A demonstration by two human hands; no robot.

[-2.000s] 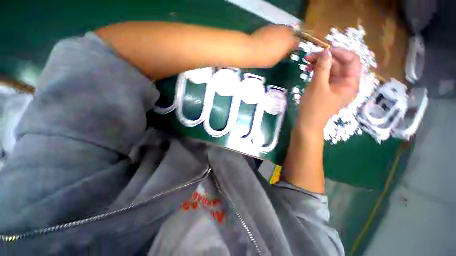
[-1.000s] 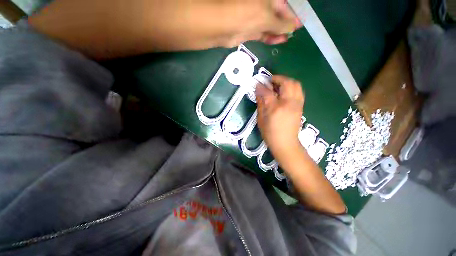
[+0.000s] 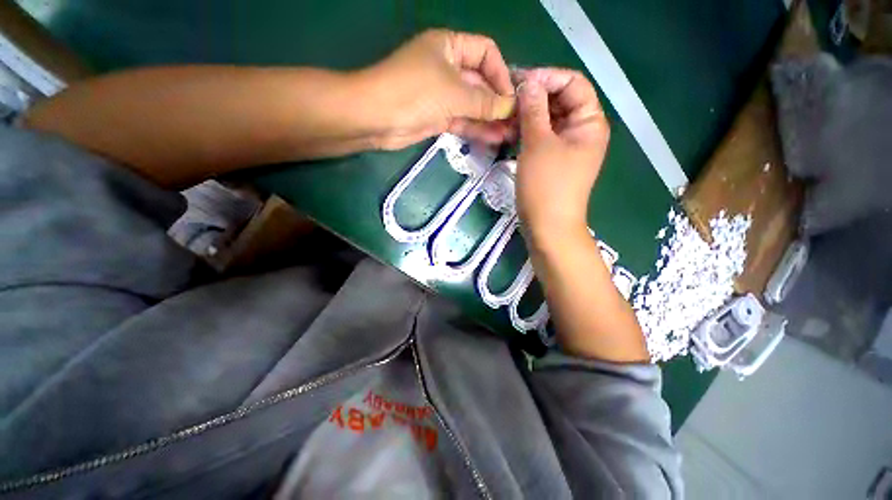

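My left hand (image 3: 440, 93) and my right hand (image 3: 562, 146) meet fingertip to fingertip above the row of white plastic frames. The fingers of both are pinched together; whatever lies between them is too small and blurred to make out. Several frames lie side by side on the green bench. The leftmost frame (image 3: 396, 200) has its round head partly under my left hand. My right hand and forearm cover parts of the frames farther right. The loose heap of small white inserts (image 3: 690, 283) lies to the right of my right forearm.
Jumbled white frames (image 3: 738, 332) lie right of the heap. Brown board (image 3: 758, 186) is behind it. A pale strip (image 3: 616, 88) crosses the green bench (image 3: 685, 59). An open carton (image 3: 259, 229) with white contents is at the bench edge, lower left. Another person's grey sleeve (image 3: 836, 146) is at right.
My right hand has lifted off a frame's head and moved up to my left hand. My left hand has come down and left to meet it. The carton has come into view.
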